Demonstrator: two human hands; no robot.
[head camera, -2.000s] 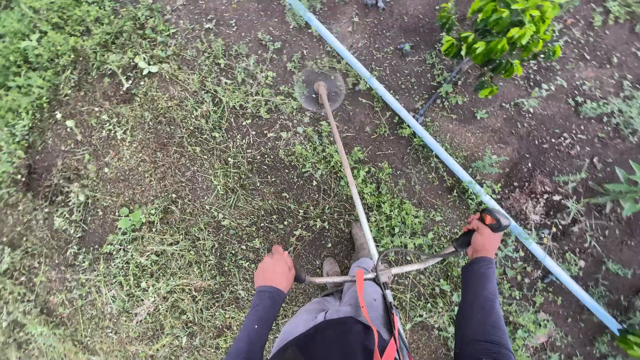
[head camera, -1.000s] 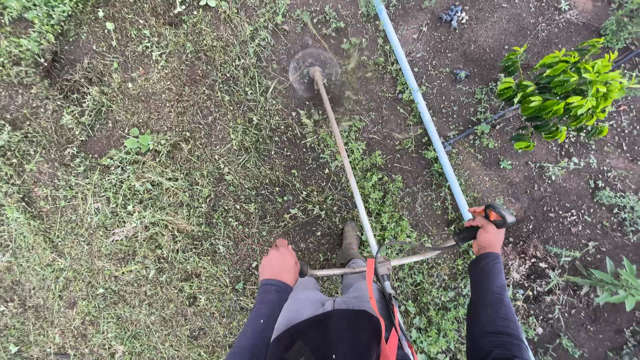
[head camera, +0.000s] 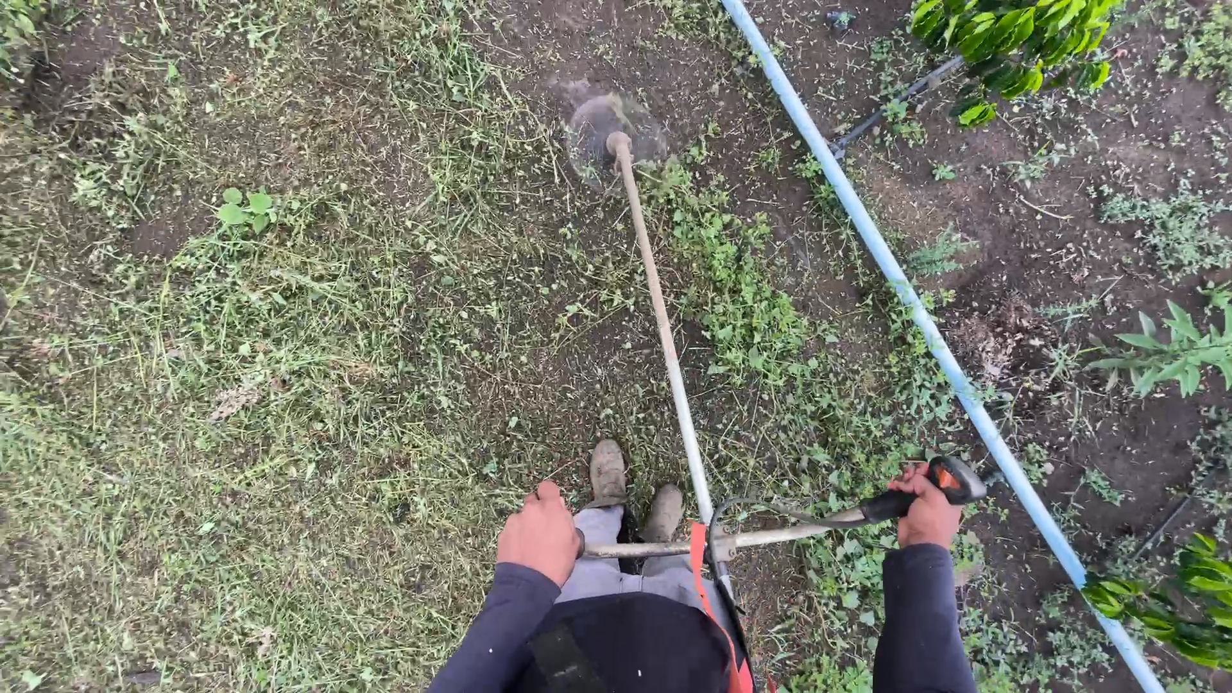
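My left hand (head camera: 541, 535) is closed around the left grip of a brush cutter's handlebar (head camera: 789, 532). On the right end, my right hand (head camera: 930, 507) holds the black throttle grip (head camera: 953, 479), which has an orange part. The long shaft (head camera: 660, 308) runs forward from the bar, and a blurred, spinning cutting head (head camera: 616, 144) sits at its far end, low over soil and weeds. An orange-red harness strap (head camera: 707, 587) crosses beside the shaft near my body.
A light blue pipe (head camera: 895, 269) lies diagonally on the ground to the right, close to the throttle grip in view. Beyond it are leafy shrubs (head camera: 1020, 43) and a thin dark hose (head camera: 895, 106). Cut grass (head camera: 318, 404) covers the left. My boots (head camera: 607, 472) stand behind the cutting head.
The cutting head has swung a little to the right relative to the ground plants since a second ago. My feet have shifted, with both boots now showing. Both hands keep their hold.
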